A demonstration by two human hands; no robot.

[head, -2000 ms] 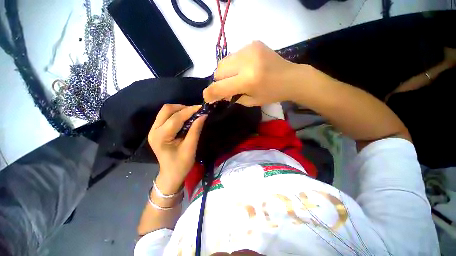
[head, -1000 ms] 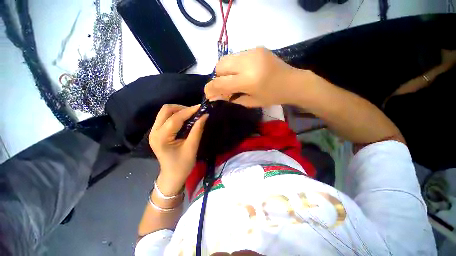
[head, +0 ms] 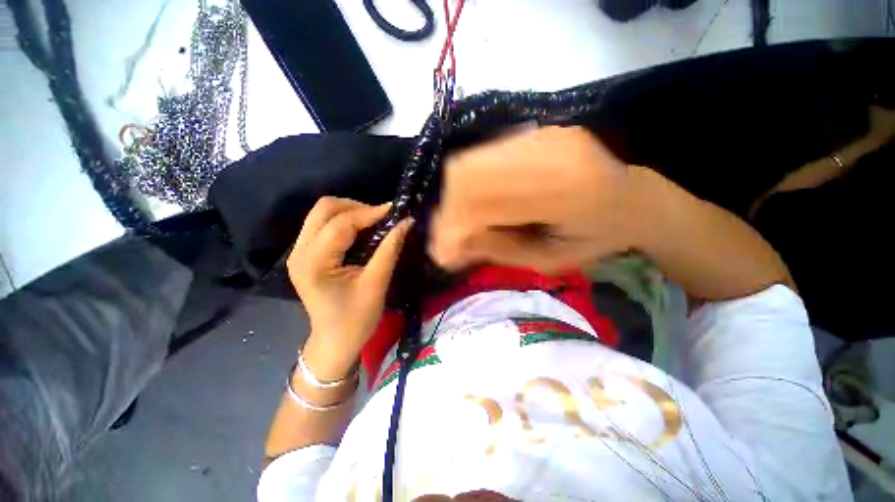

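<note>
My left hand (head: 343,257) pinches the black braided trim (head: 420,169) between thumb and fingers, in front of my lap. The trim, with white glints, runs up from there and bends right along the edge of the black bag piece (head: 304,176). My right hand (head: 535,201) is blurred, just right of the trim, fingers curled. Whether it holds a needle or thread cannot be seen. Small silver metal prongs (head: 445,86) meet the trim at its upper bend, with red cord (head: 451,34) running up from them.
A tangled metal chain (head: 186,147) and a black phone (head: 319,64) lie on the white table (head: 520,44). A black loop handle (head: 400,20) is at the top. Fuzzy black strips (head: 78,132) lie at left. Another person's forearm (head: 834,162) shows at right. Red cloth (head: 535,284) covers my lap.
My right hand has moved right and down off the trim, uncovering its upper bend. My left hand keeps its pinch. The table things sit slightly higher and further right in view.
</note>
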